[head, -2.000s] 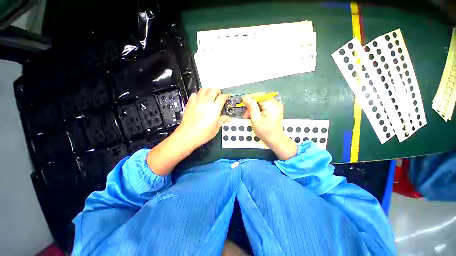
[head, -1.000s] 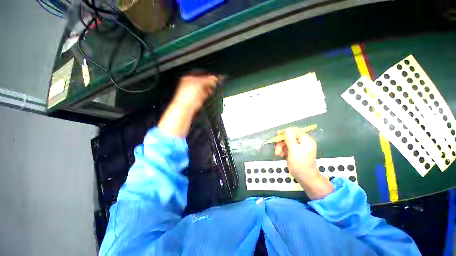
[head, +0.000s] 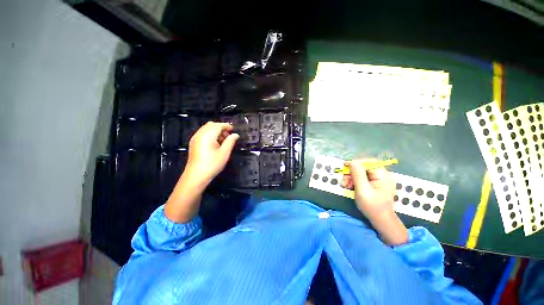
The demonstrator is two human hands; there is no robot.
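Observation:
My left hand (head: 209, 150) is over the black blister tray (head: 197, 134), its thumb and fingertips close together beside a pocket; I cannot tell whether it pinches a part. Small dark plates (head: 272, 128) lie in the tray pockets to its right. My right hand (head: 373, 189) holds the slim yellow tweezers (head: 382, 162), pointing left, above the adhesive dot sheet (head: 419, 198). The hand covers the middle of that white sheet; its two rows of black dots show on both sides.
Stacked liner sheets (head: 379, 98) lie on the green mat (head: 382, 140) beyond the dot sheet. Spare dot sheets (head: 500, 170) fan out at the right across yellow tape (head: 480, 211). A red crate (head: 55, 265) stands on the floor at lower left.
My left hand left the dark plate near the mat's centre, swung up blurred at the tray's far side, and is now over the tray pockets. My right hand kept the tweezers. The view shifted.

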